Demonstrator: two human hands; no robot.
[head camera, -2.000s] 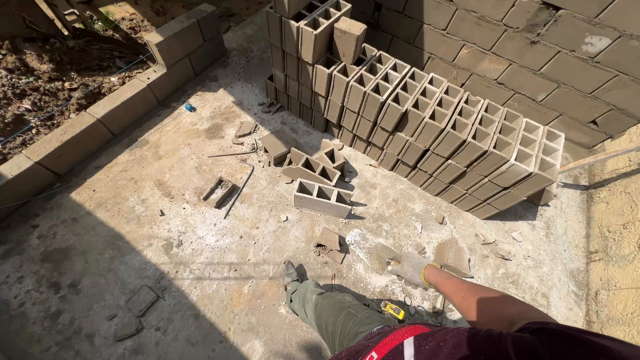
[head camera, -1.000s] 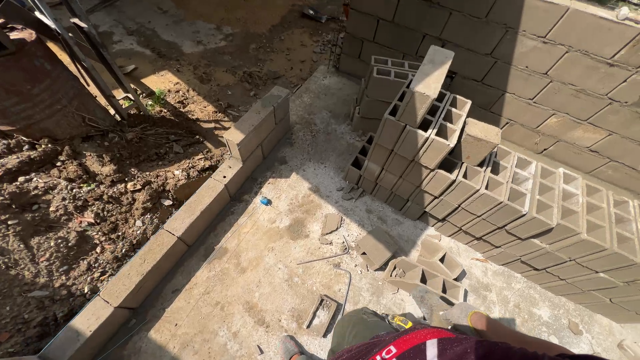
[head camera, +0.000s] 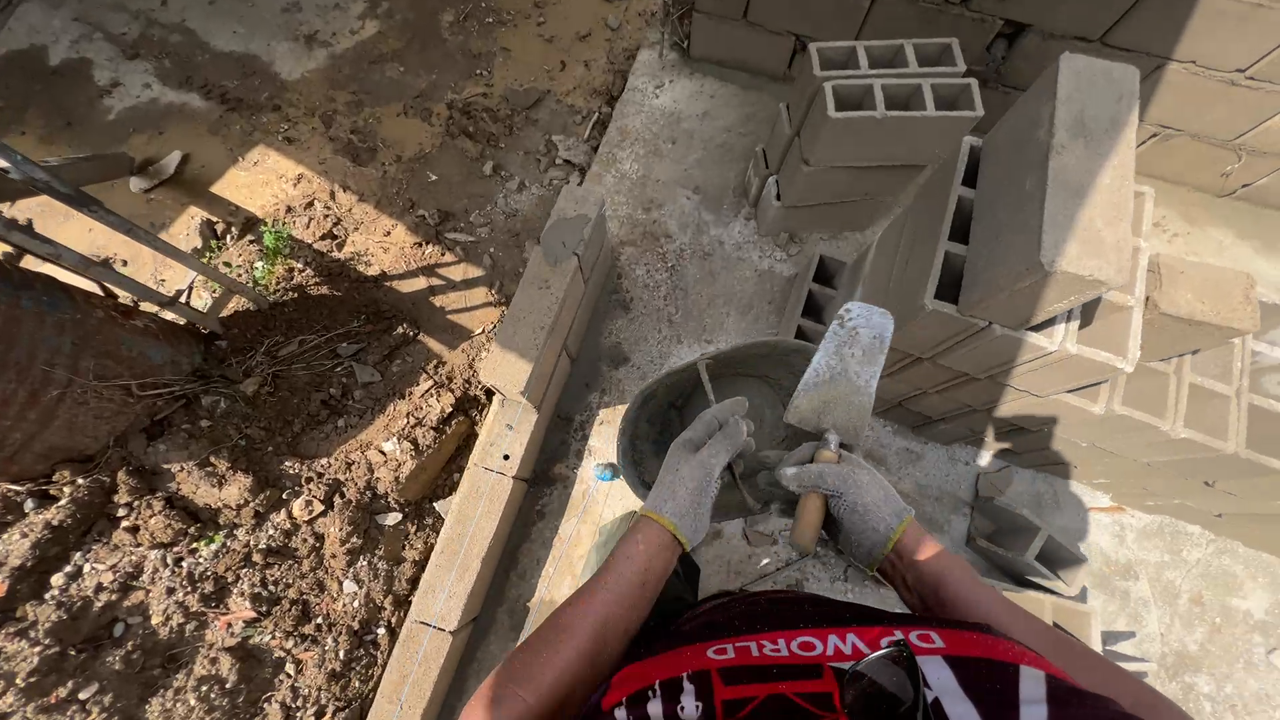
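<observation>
Both hands wear light knit work gloves with yellow cuffs. My right hand (head camera: 850, 500) is closed around the wooden handle of a trowel (head camera: 843, 375), whose mortar-smeared blade points up and away from me. A round dark mortar tub (head camera: 650, 395) stands on the concrete floor beneath both hands, with grey mortar (head camera: 770, 395) inside. My left hand (head camera: 700, 465) is over the tub's near left part, at a thin handle or rod that crosses the tub; its fingers are bent, and whether they grip it cannot be told.
A low block wall (head camera: 480, 520) with a string line runs along my left, beside rubble soil (head camera: 200, 560). Stacked hollow concrete blocks (head camera: 900, 130) rise ahead and to the right, one block (head camera: 1060, 190) lying on top. A broken block (head camera: 1020, 540) lies right; a blue object (head camera: 605, 471) is by the tub.
The view has swung left and closer to the low wall. The round tub, not visible in the earlier frames, is now below my hands, and both hands are in full view.
</observation>
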